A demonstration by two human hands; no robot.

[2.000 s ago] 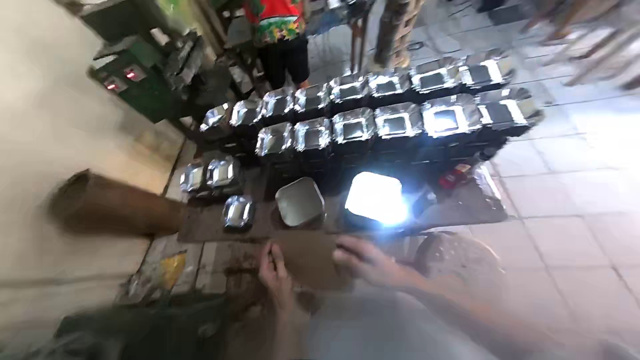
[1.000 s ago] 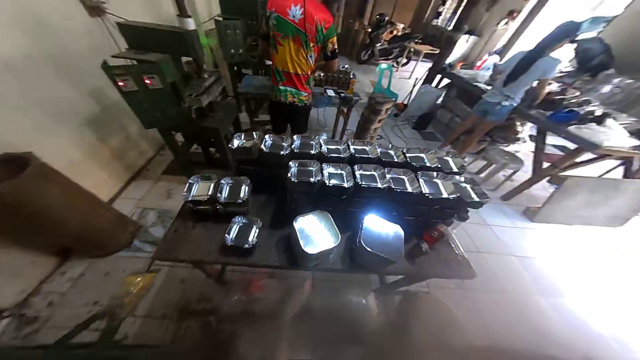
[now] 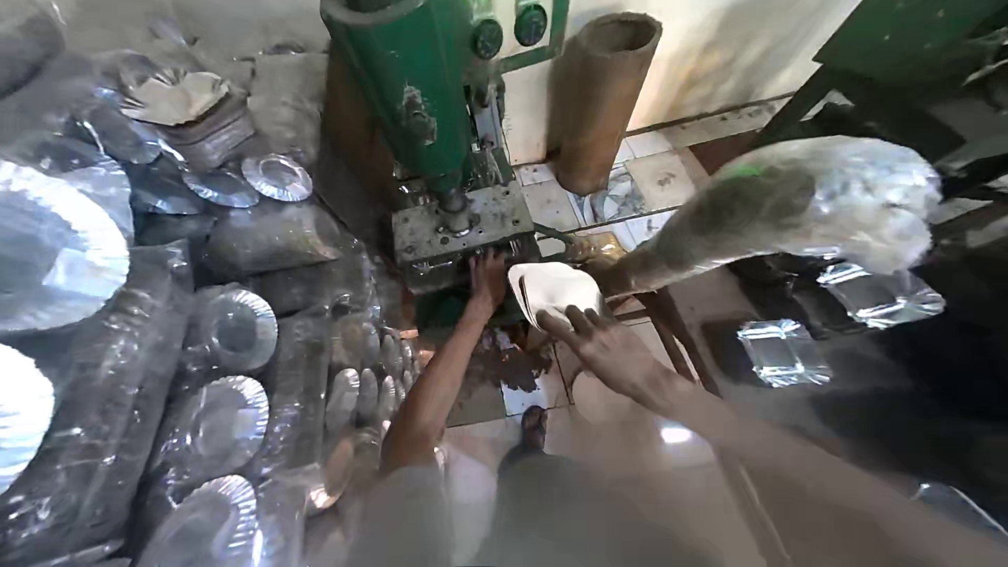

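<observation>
A green press machine [image 3: 425, 102] stands ahead of me, its ram coming down to a steel die block [image 3: 465, 224]. My left hand [image 3: 488, 279] reaches to the front edge of this block, with its fingertips partly hidden at the opening, so its hold cannot be told. A few pale flat sheets with rounded corners [image 3: 555, 291] are held in my right hand [image 3: 602, 335], just right of the die, with my fingers over their near edge.
Wrapped stacks of round foil plates [image 3: 228, 417] fill the left side. Square foil trays [image 3: 783, 354] lie on a dark table at the right. A filled plastic bag [image 3: 795, 205] leans near a rusty pipe [image 3: 610, 102] by the wall.
The view has swung from the table of foil trays to the press. My left hand is now at the die block, and my right hand holds the pale sheets.
</observation>
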